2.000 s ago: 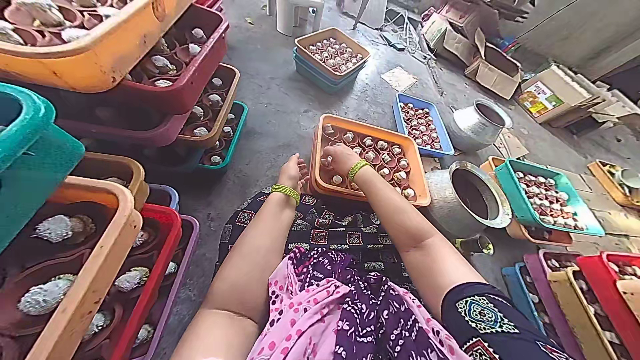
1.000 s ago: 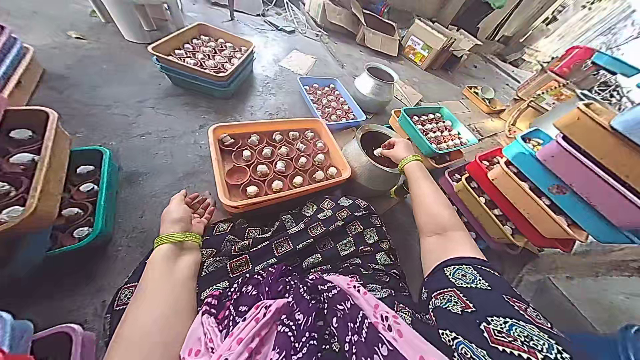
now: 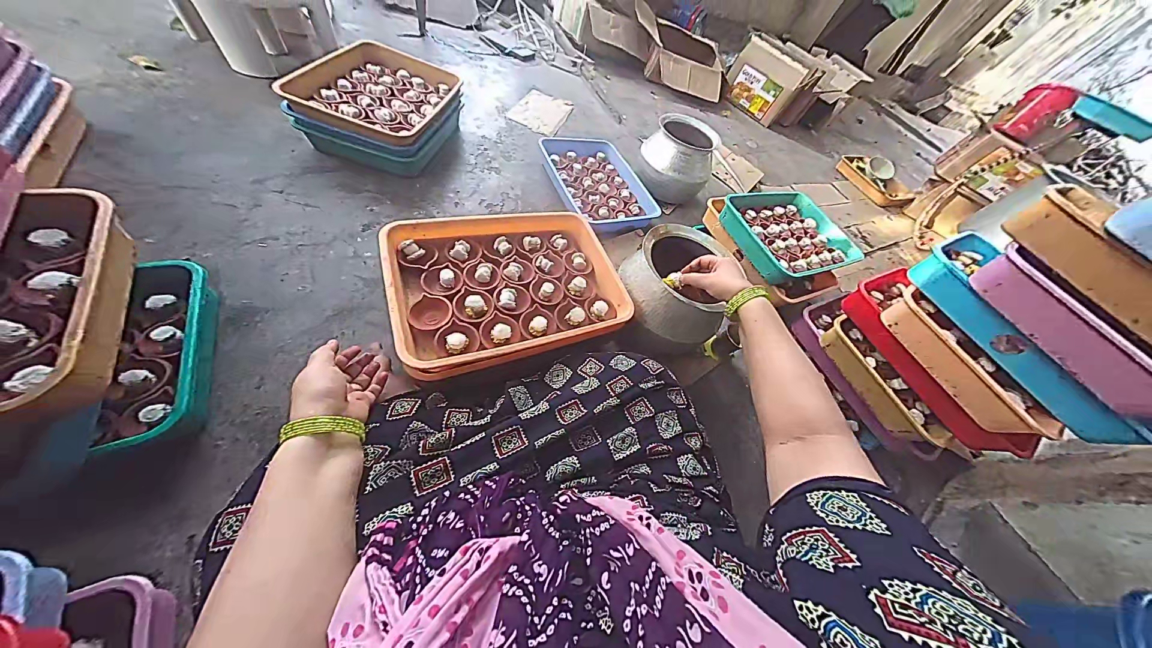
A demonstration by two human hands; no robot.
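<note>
An orange plastic tray [image 3: 508,360] lies before my lap, filled with small clay cups. Most cups hold a whitish lump, such as the white lump [image 3: 456,342] near the front edge; one clay cup [image 3: 430,312] at the left has none. Just right of the tray stands a metal pot [image 3: 670,310]. My right hand [image 3: 713,277] is at its mouth, fingertips closed on a small yellowish-white piece [image 3: 672,281]. Palm up beside the tray's lower left corner, my left hand [image 3: 340,382] holds nothing, its fingers loosely curled.
A second metal pot [image 3: 677,160], a blue tray [image 3: 642,219] and a teal tray [image 3: 747,247] stand beyond. Stacked trays [image 3: 360,135] sit at the back left. More stacks rise at the left, by a green tray [image 3: 202,360], and at the right, by a red tray [image 3: 967,427].
My right hand was over the orange tray two seconds ago and is now at the pot's mouth. My left hand has moved away from the tray's side. The view has shifted.
</note>
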